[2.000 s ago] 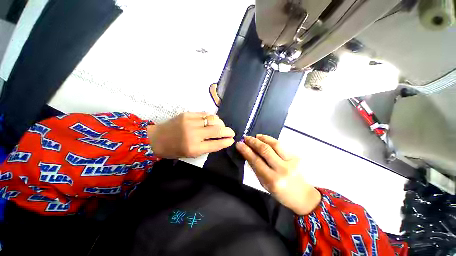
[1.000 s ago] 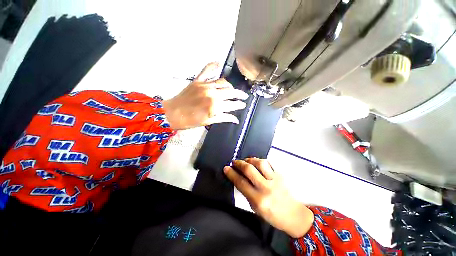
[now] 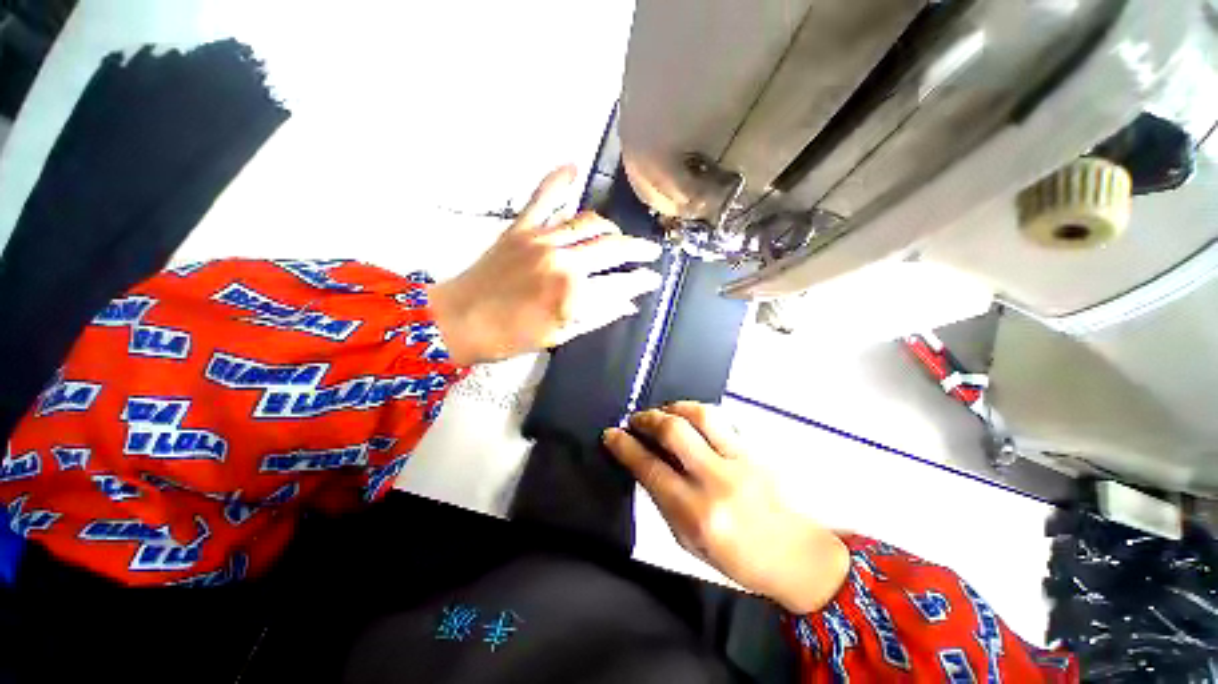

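A black fabric panel [image 3: 588,381] lies lengthwise on the machine bed, its upper end under the presser foot [image 3: 705,243]. A zipper [image 3: 655,337] with silver-white teeth runs along it up to the foot. My left hand [image 3: 541,283] lies flat with fingers spread on the panel's left side, fingertips close to the foot. My right hand [image 3: 701,484] pinches the zipper and panel between thumb and fingers near the lower end of the teeth. The needle tip is too small to make out.
The sewing machine head [image 3: 855,120] fills the upper right, with a cream ribbed knob [image 3: 1073,203]. Red-handled snips [image 3: 946,370] lie right of the foot. A stack of black panels [image 3: 147,160] is at the left. A glossy black zipper bundle [image 3: 1122,595] is at the lower right.
My left hand has moved from beside my right hand up towards the foot and spread open. My right hand still pinches the zipper, now slightly lower and further left. The view has shifted.
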